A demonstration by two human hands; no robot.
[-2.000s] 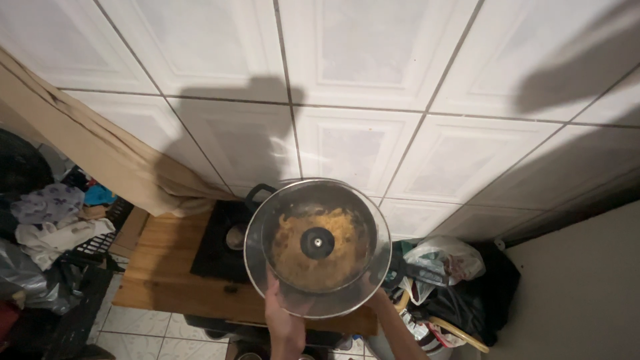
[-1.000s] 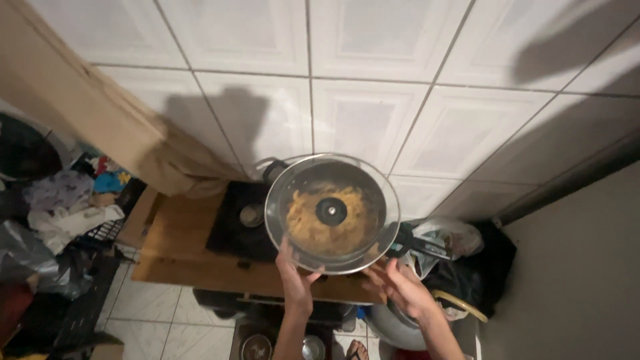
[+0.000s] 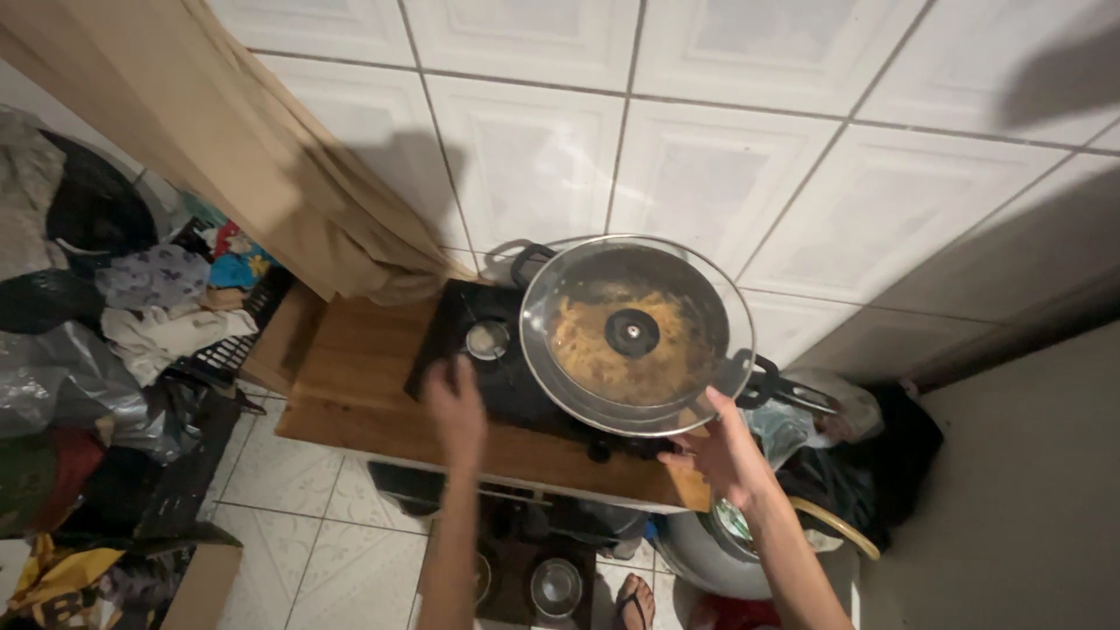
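A wide pot (image 3: 717, 350) with two black side handles stands on a black cooktop (image 3: 525, 385), over its right part. Its glass lid (image 3: 582, 394) has a metal rim and a black knob; yellowish-brown food shows through the glass. My right hand (image 3: 722, 446) is at the lid's lower right rim, fingers spread; whether it grips the rim cannot be told. My left hand (image 3: 455, 407), somewhat blurred, is over the cooktop's left front edge, below a round burner (image 3: 487, 339) and apart from the lid. Its fingers are not clear.
The cooktop sits on a wooden counter (image 3: 350, 385) against a white tiled wall (image 3: 525, 157). A beige curtain (image 3: 289, 166) hangs at left, beside piled cloths and bags (image 3: 166, 324). Bags (image 3: 831, 429) and a rounded grey container (image 3: 709, 560) are at right. A sandalled foot (image 3: 636, 599) shows below.
My left hand has left the lid's lower edge and moved left to the cooktop's front edge. My right hand remains by the lid's lower right.
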